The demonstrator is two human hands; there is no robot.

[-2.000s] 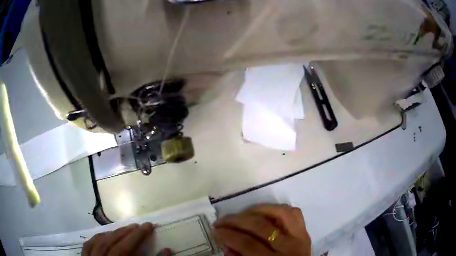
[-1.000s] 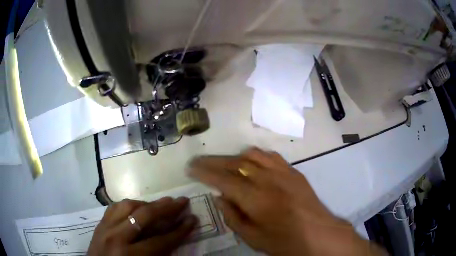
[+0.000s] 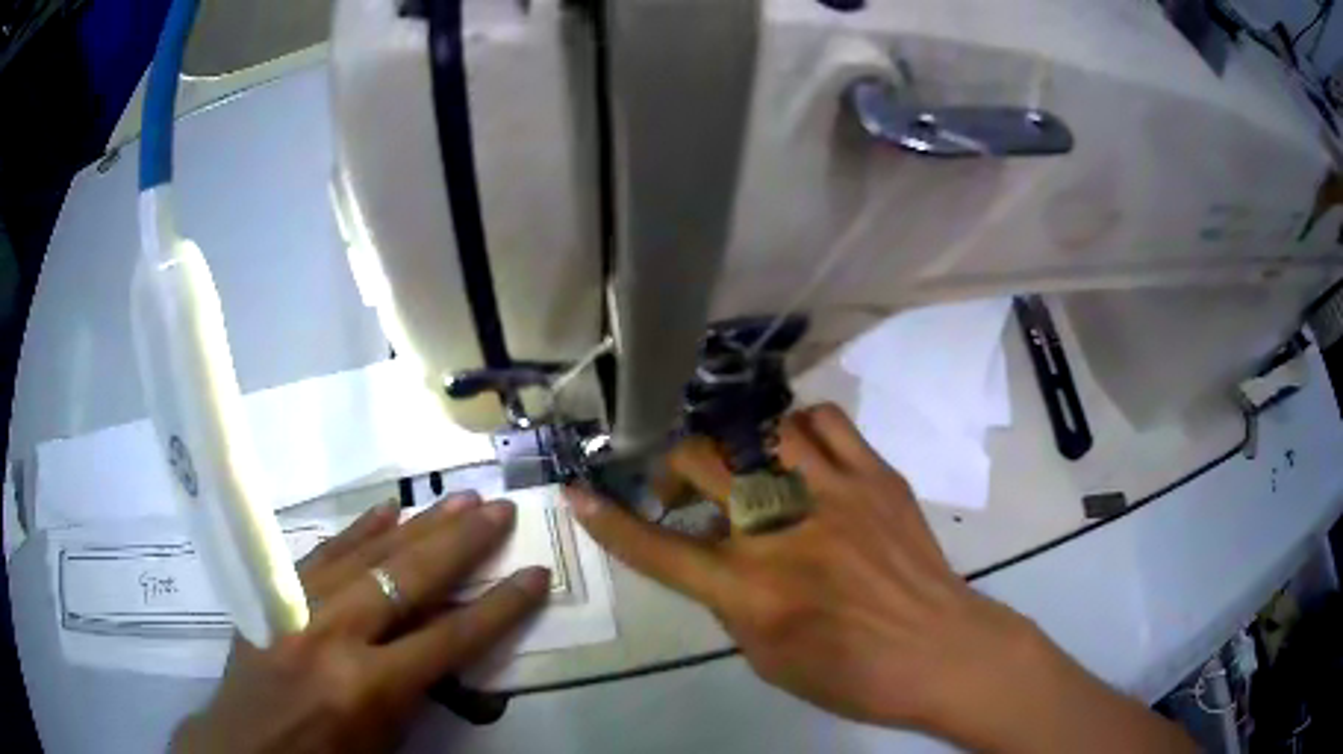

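The long whitish template [image 3: 140, 589], with dark border lines and handwriting, lies on a white fabric strip [image 3: 567, 629] beneath the machine head. My left hand [image 3: 368, 619] rests flat on it with fingers spread, covering its middle. My right hand [image 3: 825, 560] reaches around the needle area, its index fingertip at the template's upper right corner beside the presser foot [image 3: 575, 449]. Its other fingers are partly hidden behind the knurled knob [image 3: 769, 501]. Whether it pinches anything is hidden.
The cream machine head [image 3: 530, 192] overhangs the work. A lit lamp [image 3: 206, 427] crosses in front of the template at left. Another white strip [image 3: 192, 460] lies behind it. White scraps [image 3: 935, 390] and black thread snips [image 3: 1053, 376] lie on the bed at right.
Both hands and the template have moved from the table's front edge to the presser foot. My right hand has reached in around the needle area. The view has shifted left.
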